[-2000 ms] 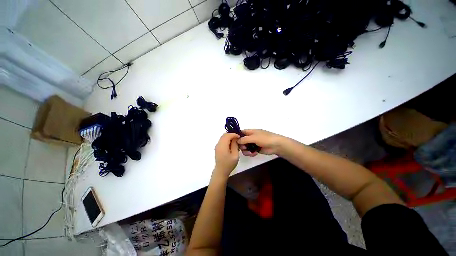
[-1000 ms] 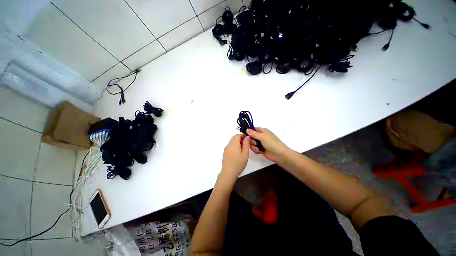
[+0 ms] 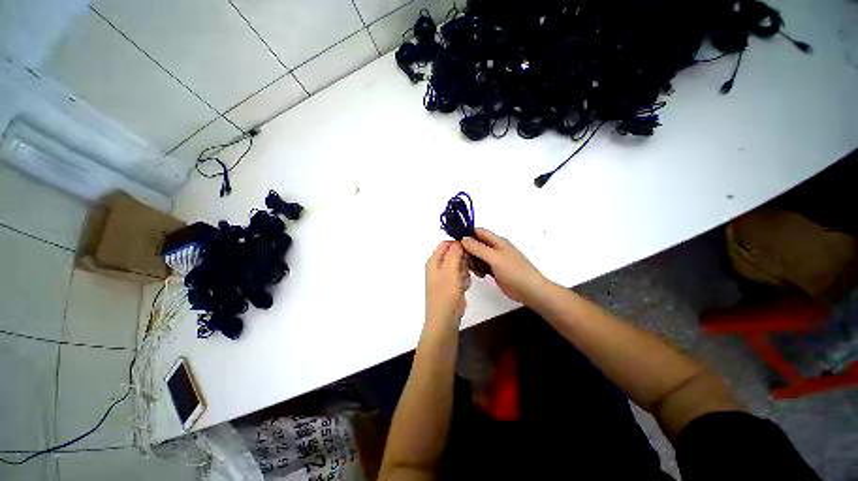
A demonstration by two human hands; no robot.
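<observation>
A coiled bundle (image 3: 458, 217) of black cable is held just over the front edge of the white tabletop, its loops pointing away from me. My left hand (image 3: 446, 278) pinches it near the middle from the left. My right hand (image 3: 503, 266) grips its lower part from the right. The fingertips of both hands meet at the bundle's middle. The lower end of the bundle is partly hidden by my fingers; a tie cannot be made out.
A large cable pile (image 3: 574, 66) lies at the back, with a plug tail (image 3: 566, 157) sticking out. A smaller cable pile (image 3: 242, 268) lies left, near a cardboard box (image 3: 132, 235). A smartphone (image 3: 184, 393), white wires (image 3: 148, 376) and a lone cable (image 3: 224, 164) lie left. A red stool (image 3: 776, 348) stands right.
The bundle and both hands have moved slightly right and away from me. My left hand is now more upright, with its fingertips at the bundle's middle.
</observation>
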